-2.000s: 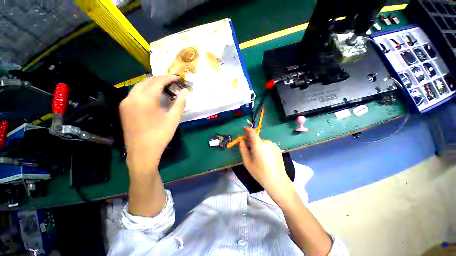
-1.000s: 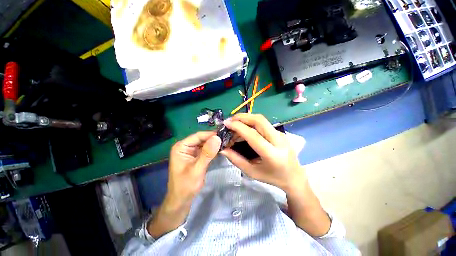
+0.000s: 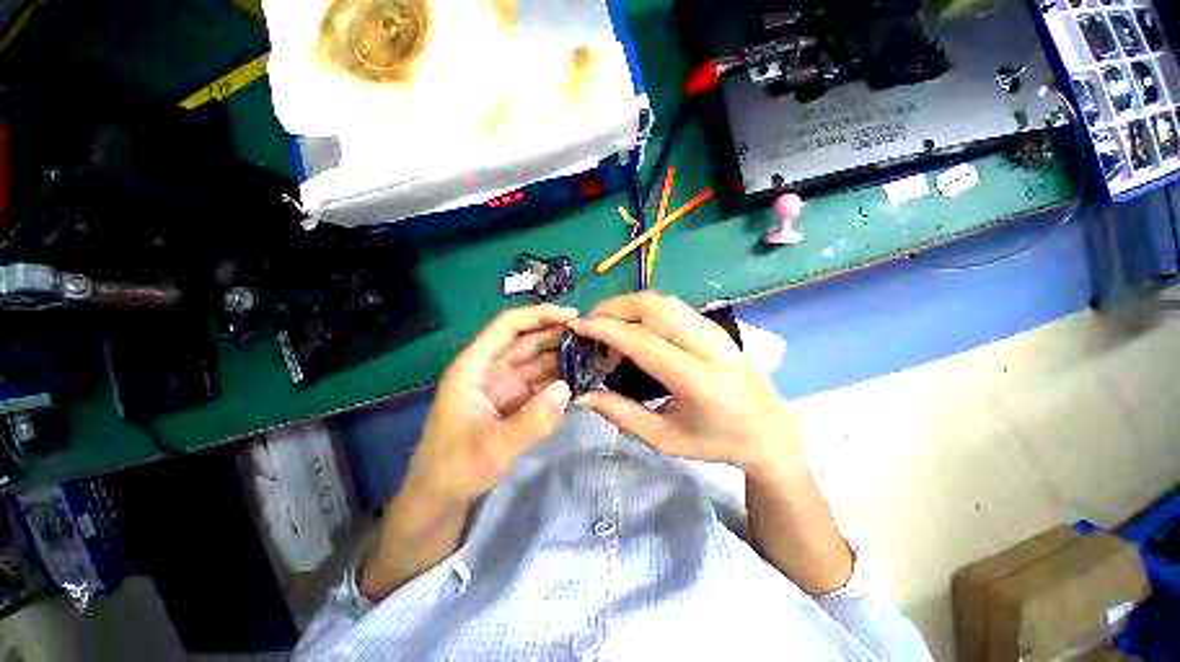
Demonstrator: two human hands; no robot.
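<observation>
A small dark watch case (image 3: 582, 363) is held upright on edge between both hands, over the lap just off the bench's front edge. My left hand (image 3: 489, 395) grips its left side with thumb and fingertips. My right hand (image 3: 692, 384) holds its right side with thumb and fingers. Fine detail inside the case is too small to tell. A small module with a white block (image 3: 538, 277) lies on the green mat just beyond the hands. Crossed orange pry sticks (image 3: 655, 235) lie to its right.
A blue box with a stained white cloth (image 3: 453, 110) stands behind. A dark pressing fixture (image 3: 880, 136) is at right, with a pink suction cup (image 3: 784, 217) before it and a blue-rimmed parts tray (image 3: 1110, 162) beyond. Dark equipment with a metal lever (image 3: 88, 287) is at left.
Since the oldest frame, my left hand has come from the cloth-topped box with the dark piece, and my right hand has left the orange sticks. Both hands now meet on the case; the view has shifted.
</observation>
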